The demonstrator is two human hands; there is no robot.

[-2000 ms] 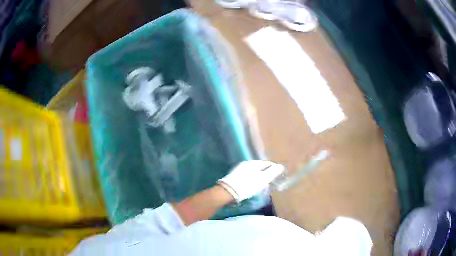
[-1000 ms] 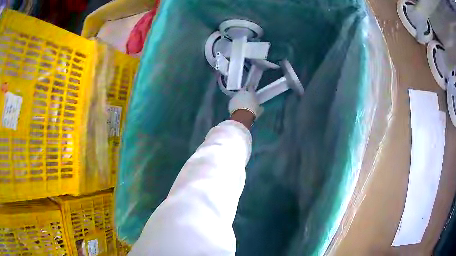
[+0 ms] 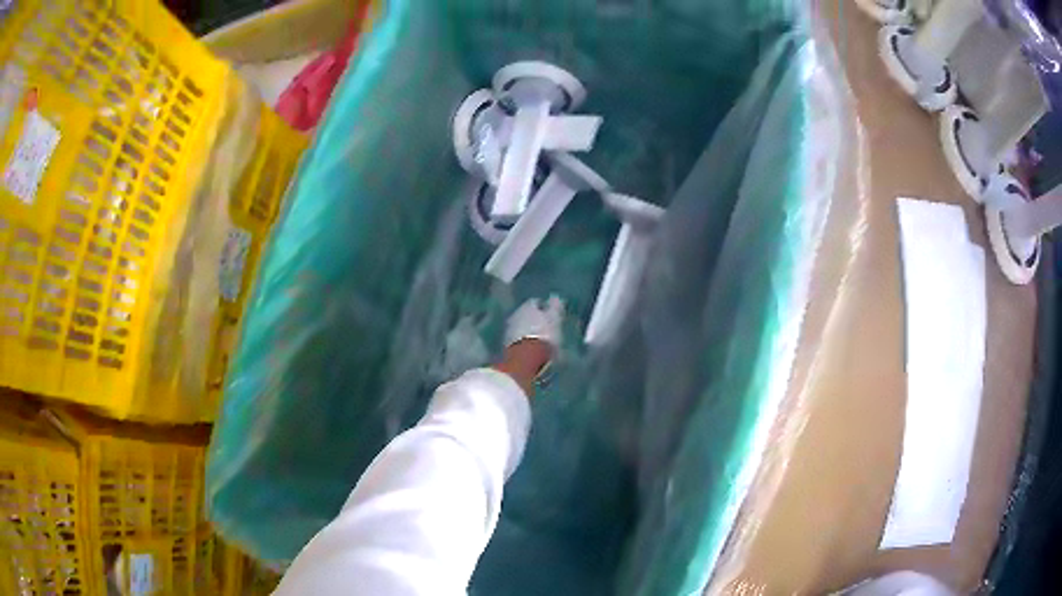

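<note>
My left hand (image 3: 536, 326), in a white glove with a white sleeve, reaches down inside the deep teal bin (image 3: 274, 314). It is small and blurred, and I cannot tell whether its fingers are apart or closed. No part shows in it. Several white disc-and-stem parts (image 3: 521, 163) lie in a cluster beyond the hand. Another white part (image 3: 617, 274) lies apart from them, to the right of the hand, with its stem pointing towards me. My right hand is not in view; a bit of white fabric, perhaps its sleeve, shows at the bottom right edge.
Clear wrinkled liner (image 3: 804, 349) covers the bin's right rim. White paper strips (image 3: 937, 373) lie on the brown cardboard bench (image 3: 839, 454). Several standing disc-and-stem parts (image 3: 972, 146) line the far right. Yellow slotted crates (image 3: 105, 221) are stacked at the left, with something red (image 3: 314, 93) behind.
My left hand has drawn back from the cluster towards me. The part at the right of the cluster has shifted and now lies nearer, with its stem turned towards me. The view has moved slightly.
</note>
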